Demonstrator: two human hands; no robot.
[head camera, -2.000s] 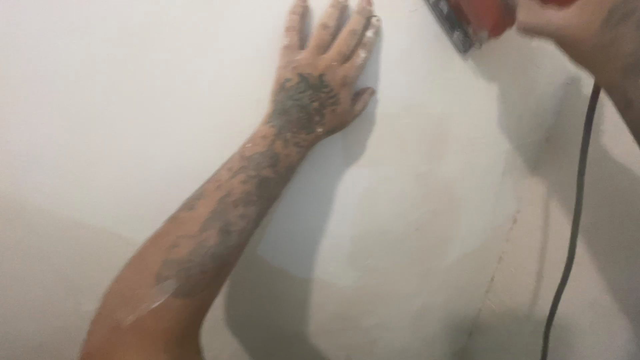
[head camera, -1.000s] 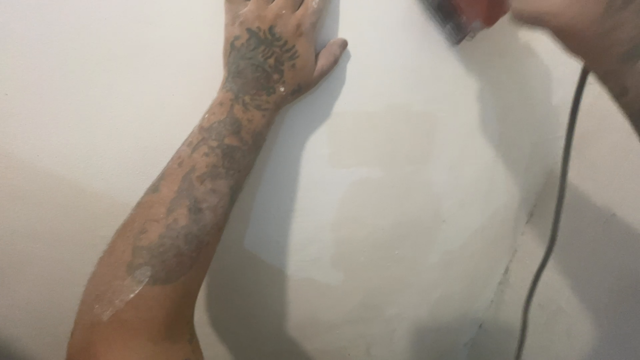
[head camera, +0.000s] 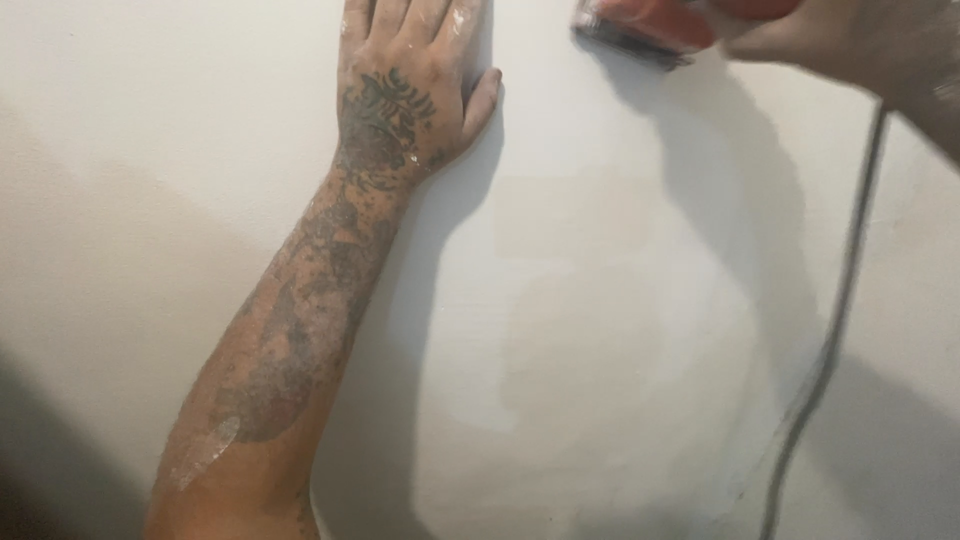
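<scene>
My left hand (head camera: 409, 97) lies flat against a pale plastered wall (head camera: 585, 315) at the top centre, its fingertips cut off by the frame edge. White dust and smears mark its skin and the forearm. At the top right my right hand (head camera: 810, 45), partly out of frame, grips a red power sander (head camera: 652, 22). The sander's dark base is against or very close to the wall; motion blurs it.
A dark power cord (head camera: 847, 277) hangs from near my right wrist down to the bottom edge. Patches of differing tone mark the wall, and shadows of the arms and sander fall across it. A faint line runs down the lower right.
The sander's base has turned to a flatter angle. My left hand sits lower in the view than two seconds ago, with its fingertips now out of frame.
</scene>
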